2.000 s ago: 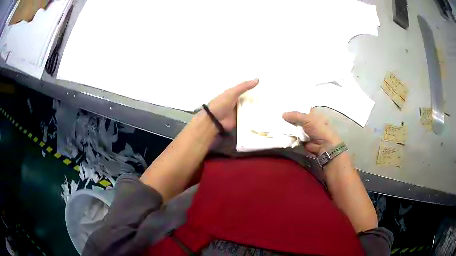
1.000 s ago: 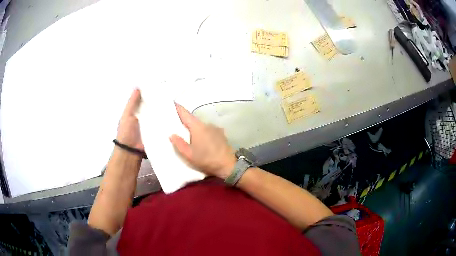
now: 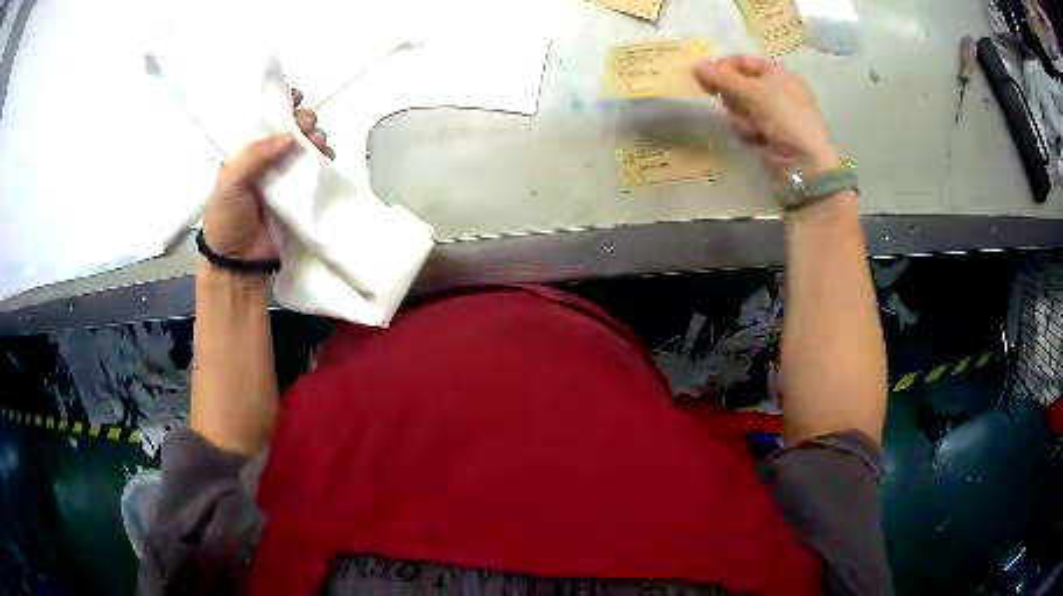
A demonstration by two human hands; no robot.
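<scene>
My left hand [image 3: 251, 198] grips a folded white cloth bundle [image 3: 344, 239] over the table's front edge. Loose ends of the bundle stick up past my fingers. My right hand [image 3: 764, 111] is blurred, with thumb and finger pinching the right edge of a tan paper ticket [image 3: 659, 70]. This ticket appears raised, with a shadow below it. Another ticket [image 3: 670, 163] lies just nearer to me. Large white cut pieces [image 3: 466, 70] lie at the left and middle of the table.
More tickets [image 3: 772, 23] lie at the back, beside a translucent strip [image 3: 831, 26]. A thin-shafted tool [image 3: 965, 64] and a long black bar [image 3: 1014, 120] lie at the right. The metal table edge [image 3: 606, 245] runs across in front. A wire basket [image 3: 1037, 326] stands below right.
My right hand has left the bundle and moved right to the tickets, taking hold of one. My left hand alone now holds the bundle. The view has shifted right along the table.
</scene>
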